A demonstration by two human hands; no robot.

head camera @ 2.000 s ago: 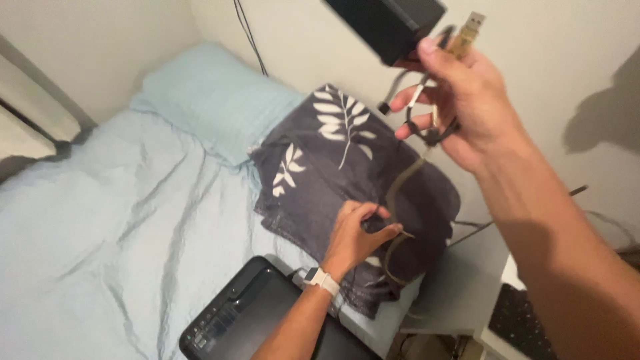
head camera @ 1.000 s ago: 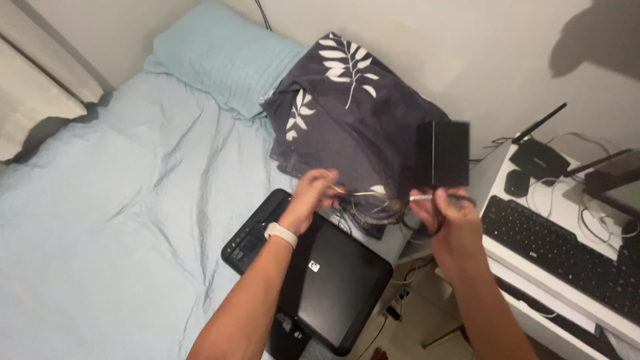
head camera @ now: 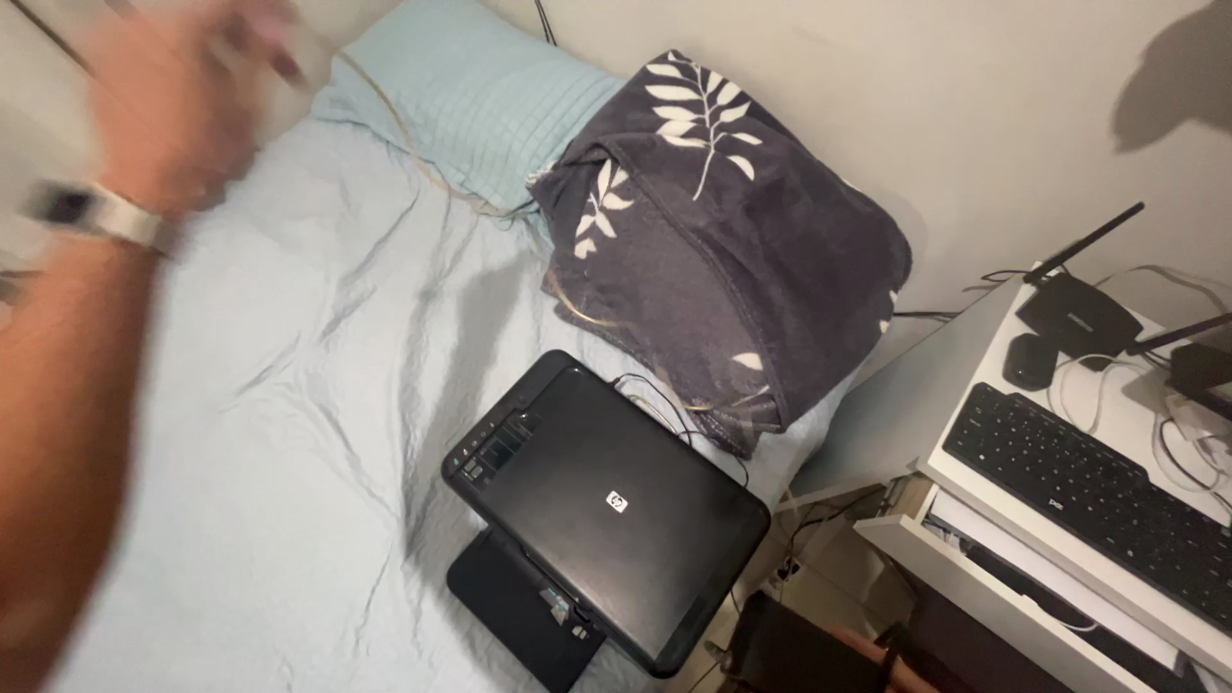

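Note:
Raised at the upper left, my left hand [head camera: 183, 106] is blurred, with a pale cable [head camera: 409, 144] running from its fingers across the pillow toward the dark blanket [head camera: 731, 231]. My right hand [head camera: 890, 664] shows only partly at the bottom edge, holding a flat black box [head camera: 789, 645] beside the bed. Between the hands, a black HP printer [head camera: 626, 510] lies on the light blue bedsheet [head camera: 269, 481]. Its lid is down and its front tray [head camera: 520, 606] sticks out. Thin cables [head camera: 674, 409] lie between the printer and the blanket.
A light blue pillow [head camera: 481, 96] rests against the wall. On the white desk [head camera: 1011, 356] at the right are a black keyboard [head camera: 1088, 491], a black router [head camera: 1078, 318] with antennas, a mouse [head camera: 1030, 361] and loose cables. A drawer [head camera: 1001, 597] below stands pulled out.
My left hand has moved from near the blanket to the upper left, drawing the cable out over the bed. My right hand has lowered the black box to the bottom edge.

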